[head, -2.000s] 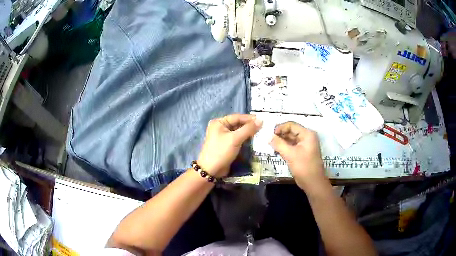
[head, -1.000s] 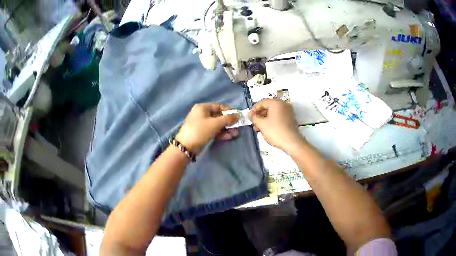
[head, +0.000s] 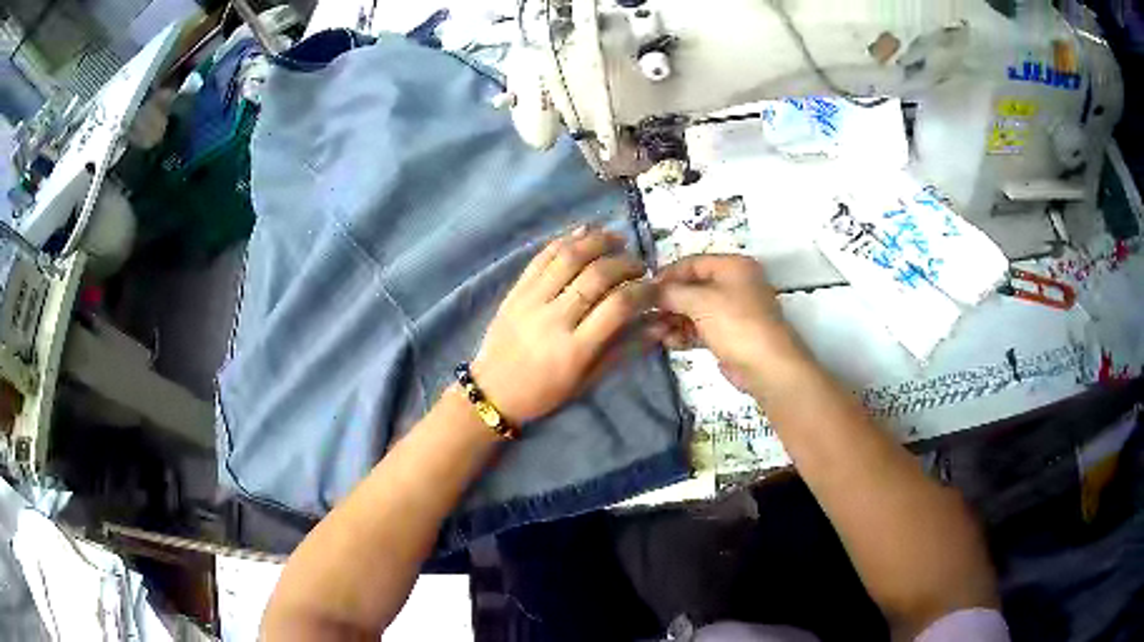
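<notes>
The grey-blue denim garment (head: 364, 213) lies over the left of the sewing table, its darker side edge running past the needle area of the cream sewing machine (head: 803, 50). My left hand (head: 565, 326) lies palm down on the garment near this edge, fingers pointing to the upper right. My right hand (head: 721, 314) meets its fingertips at the edge and pinches there. The small white label is hidden or too blurred to tell under the fingers. The dark blue hem (head: 565, 495) hangs at the table's front edge.
Two white packets with blue writing, one nearer (head: 916, 257) and one behind (head: 803, 126), lie on the machine bed. Orange-red handles (head: 1041, 289) lie at the right. Ruler marks (head: 953, 389) run along the front. White fabric (head: 63, 577) lies at lower left.
The hands first were apart over the table, then held a white label over the garment's edge. Now my left hand is flatter on the garment and the label no longer shows.
</notes>
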